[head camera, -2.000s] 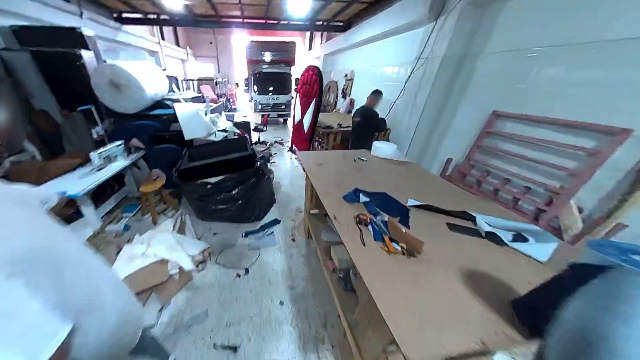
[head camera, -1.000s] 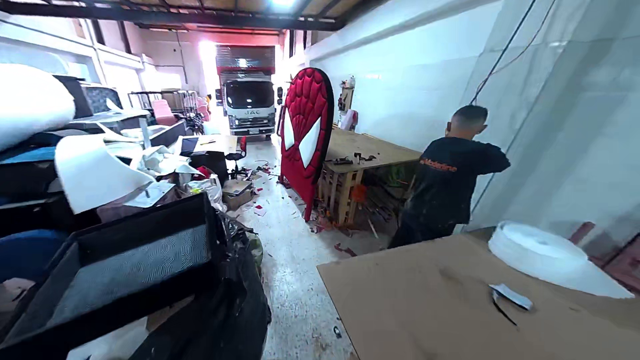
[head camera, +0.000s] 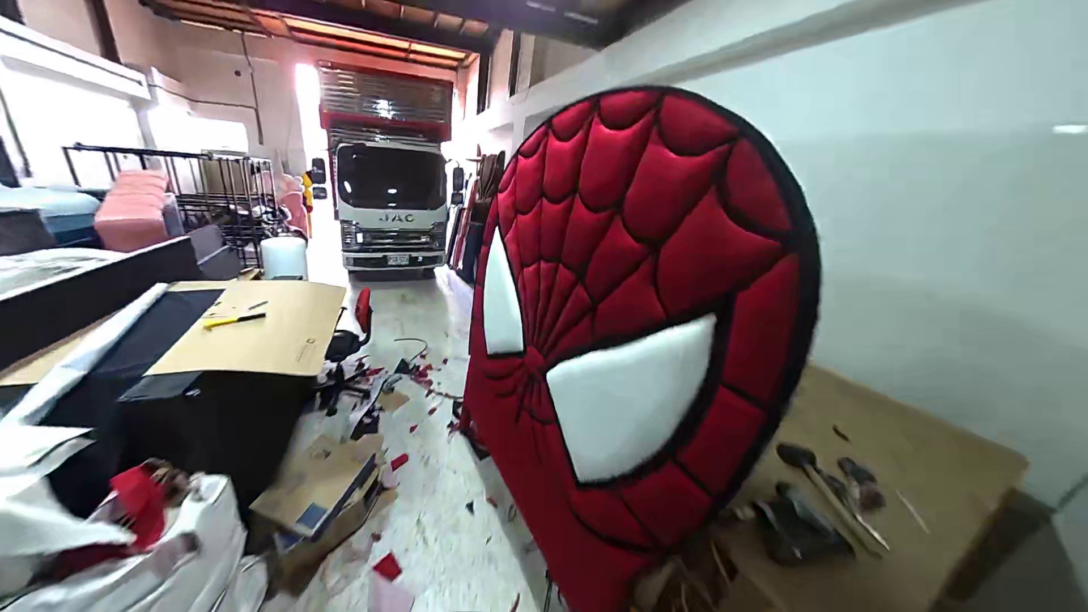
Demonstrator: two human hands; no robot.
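Neither of my hands shows in the head view. Large and close on the right stands a red padded panel shaped and stitched like a masked superhero's face, with black seams, a black edge and two white eye patches. Behind it, at the lower right, a workbench bears a mallet-like tool, a black object and small items. On the left, a sheet of brown cardboard lies over a black block-shaped piece, with a yellow-and-black tool on top.
A floor aisle strewn with red and black scraps runs toward a parked truck. Flattened cardboard boxes and a white sack of scraps lie at the lower left. Pink foam blocks and a metal rack stand farther back.
The view has moved forward along the aisle; the red panel, small in the earlier frames, is now close. The person in the black shirt and the large brown table are out of view.
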